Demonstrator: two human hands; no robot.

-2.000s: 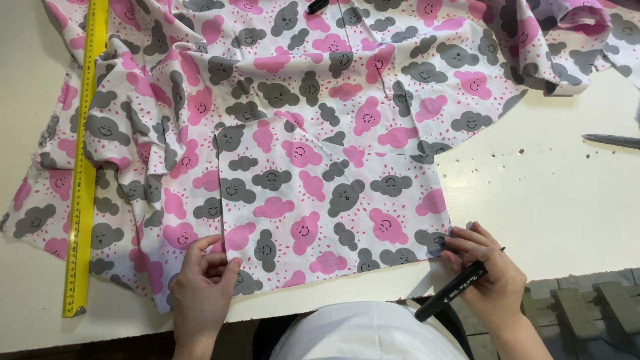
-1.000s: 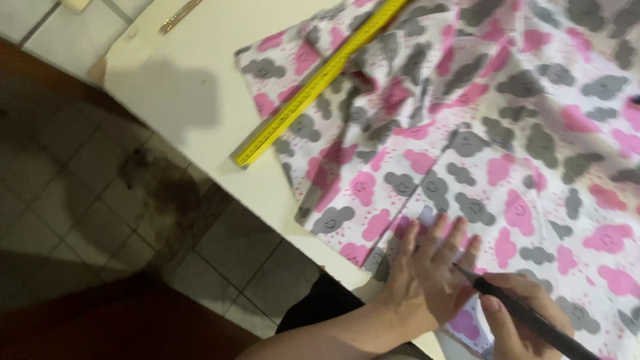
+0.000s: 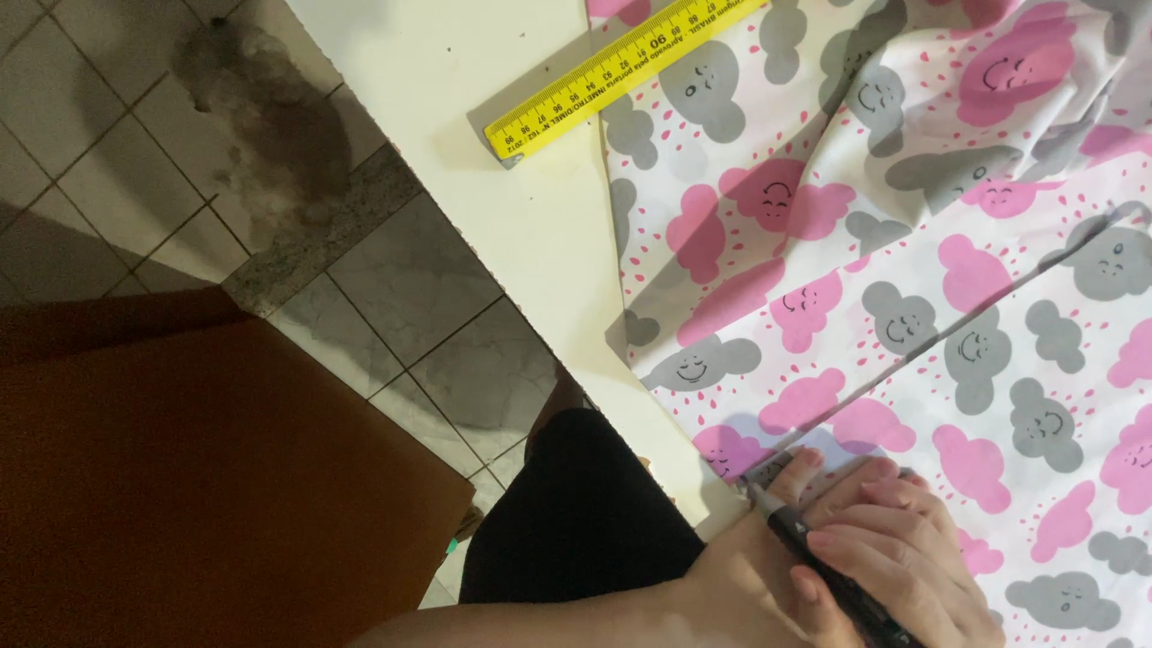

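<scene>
White fabric (image 3: 900,405) printed with pink and gray clouds lies on the white table, with a folded or layered edge running diagonally across it. My left hand (image 3: 783,558) rests at the fabric's lower left corner, fingers pressing on the cloth, partly hidden under my right hand. Between the fingers of my right hand (image 3: 891,558) is a black marker (image 3: 819,562), its tip at the cloth edge beside my left fingers. A yellow ruler (image 3: 612,81) lies across the fabric's upper left edge and sticks out over the bare table.
The white table's (image 3: 531,243) edge runs diagonally down to my black-clothed leg (image 3: 576,513). Below are the tiled floor (image 3: 432,333) and a brown wooden surface (image 3: 225,477). A furry animal (image 3: 270,126), blurred, is on the floor at the upper left.
The marker has moved to the fabric's corner beside my left fingers. Two seconds ago my hands were apart at two corners of the layered piece. The view has swung left and closer.
</scene>
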